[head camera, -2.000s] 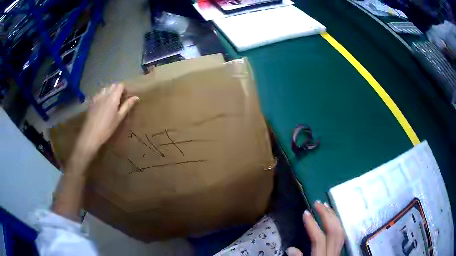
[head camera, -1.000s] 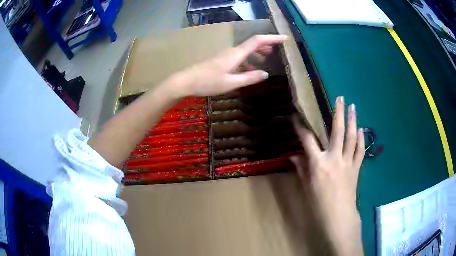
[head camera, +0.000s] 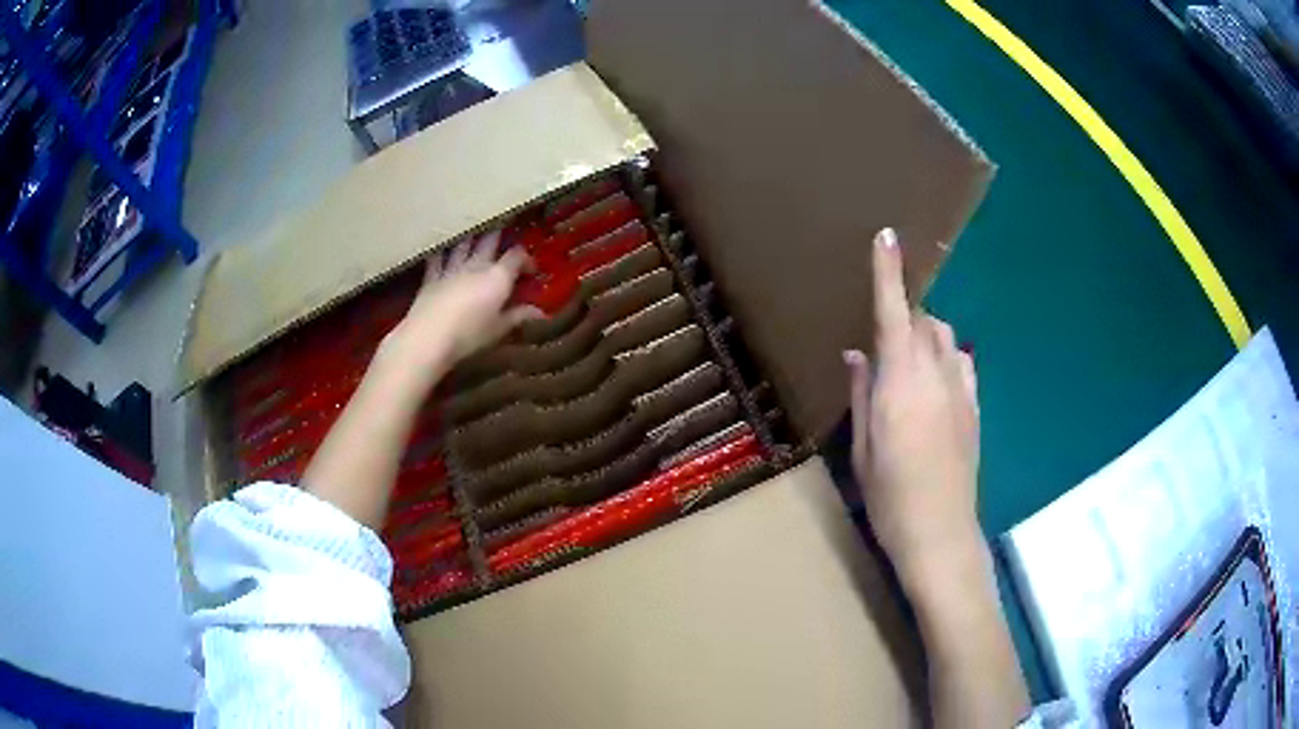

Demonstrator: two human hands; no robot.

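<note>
An open brown carton (head camera: 641, 627) stands in front of me, its flaps folded outward. Cardboard dividers (head camera: 563, 406) split it into narrow slots. Red bubble bags (head camera: 314, 378) fill the left part, and more stand in the slots nearest and farthest from me on the right. My left hand (head camera: 477, 299) reaches into the carton at the far row, fingers at the red bags; whether it grips one cannot be told. My right hand (head camera: 919, 413) is at the raised right flap (head camera: 784, 185), its index finger extended against it, not grasping anything visible.
A green bench (head camera: 1054, 285) with a yellow stripe runs along the right. A tablet frame (head camera: 1211, 655) lies on a white pad (head camera: 1125, 527) at the lower right. Blue racks (head camera: 157, 185) stand at the upper left. A metal stand (head camera: 428, 64) is beyond the carton.
The carton has been opened since the oldest frame. The right flap has swung outward over the bench. My left hand has moved from that flap to the bags in the far row.
</note>
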